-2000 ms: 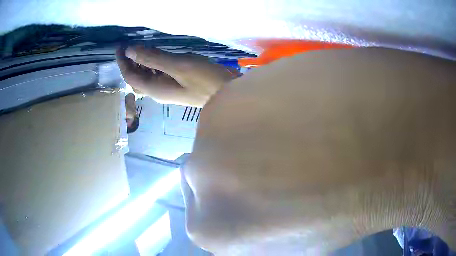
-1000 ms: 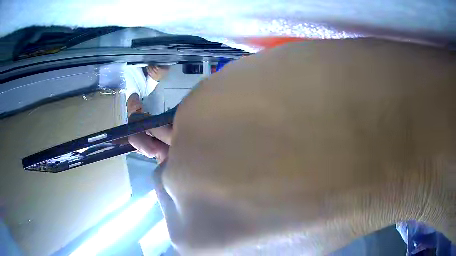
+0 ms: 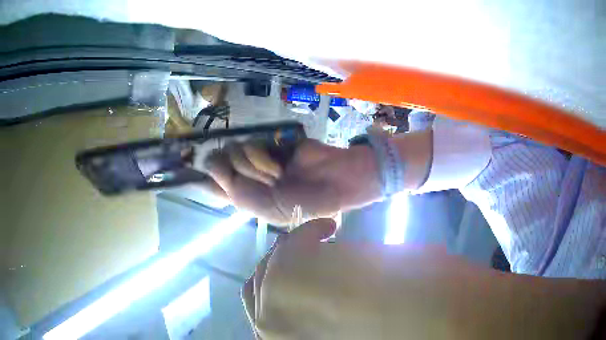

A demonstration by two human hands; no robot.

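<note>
A flat dark phone or phone housing (image 3: 126, 163) is held in midair at left centre. It is blurred, with rounded corners and pale details on its face. A hand (image 3: 286, 176) with a grey-blue wristband is closed around its right part. Its arm comes from a striped sleeve at the right. A second hand and forearm (image 3: 399, 285) fills the lower right, very close to the lens, bare, with its thumb up near the phone hand. Its fingers are mostly hidden or cut off. I cannot tell which of these is my left or my right hand.
A beige panel (image 3: 80, 219) fills the left. Dark rails (image 3: 86, 66) cross the upper left. A smooth orange band (image 3: 452, 103) curves along the upper right. A person (image 3: 209, 99) shows behind the phone. A blue item (image 3: 312, 96) is in the background. Bright tube lights (image 3: 153, 272) shine below.
The large near hand has moved down, uncovering the wristband, striped sleeve and more orange band. The phone came into view a second ago and has since moved right, its face turned more towards the lens.
</note>
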